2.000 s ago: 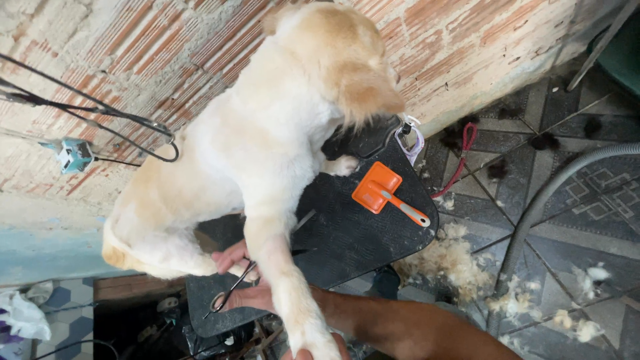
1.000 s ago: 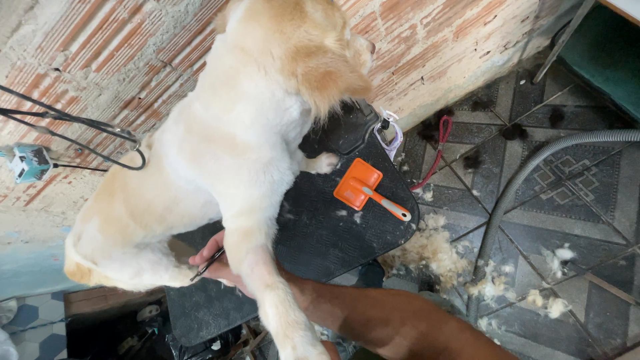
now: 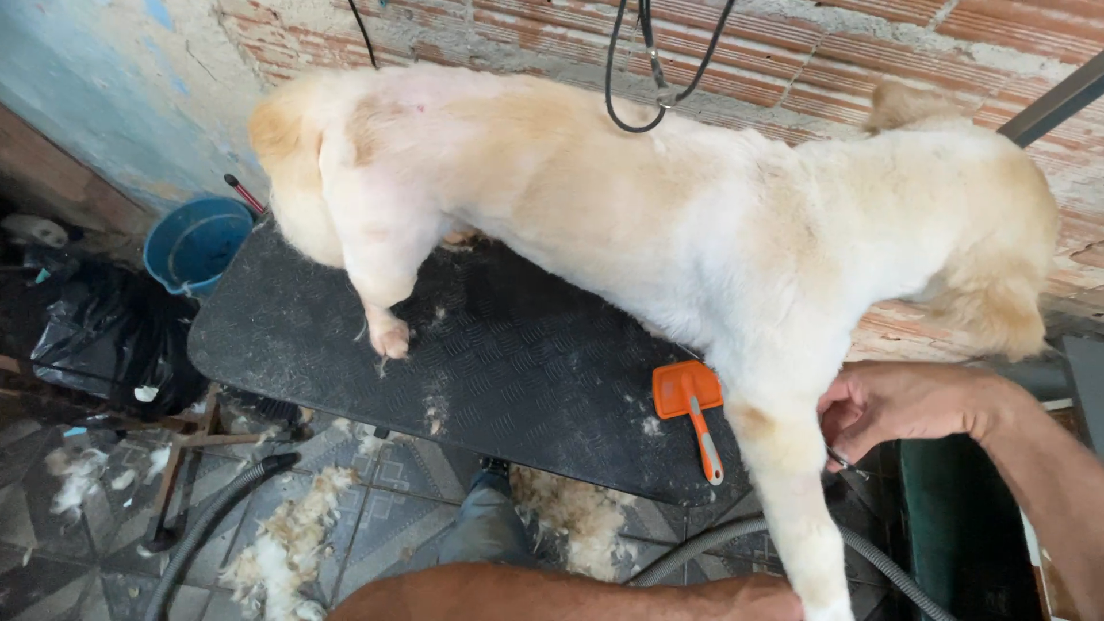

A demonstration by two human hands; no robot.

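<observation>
A cream and tan dog (image 3: 552, 164) stands on a black textured grooming table (image 3: 517, 371), one front leg (image 3: 789, 483) stretched down past the table's edge. At the bottom, my left hand (image 3: 772, 597) grips the lower part of that leg; its fingers are partly hidden by the leg and the frame edge. Beside the leg's upper part, my right hand (image 3: 871, 414) is closed around metal scissors (image 3: 849, 464), which show only in part. An orange slicker brush (image 3: 687, 392) lies on the table near the dog's chest.
Black cable loops (image 3: 660, 95) hang over the dog's back by a brick wall (image 3: 759, 52). A blue bucket (image 3: 197, 246) stands beyond the table's left end. Grey ribbed hoses (image 3: 216, 517) and cut fur (image 3: 289, 535) lie on the tiled floor. My knee (image 3: 487, 526) is below the table edge.
The view has turned and shifted strongly. My right hand with the scissors, earlier across the raised leg, now shows at the leg's right side. The dog's head now faces away from the camera.
</observation>
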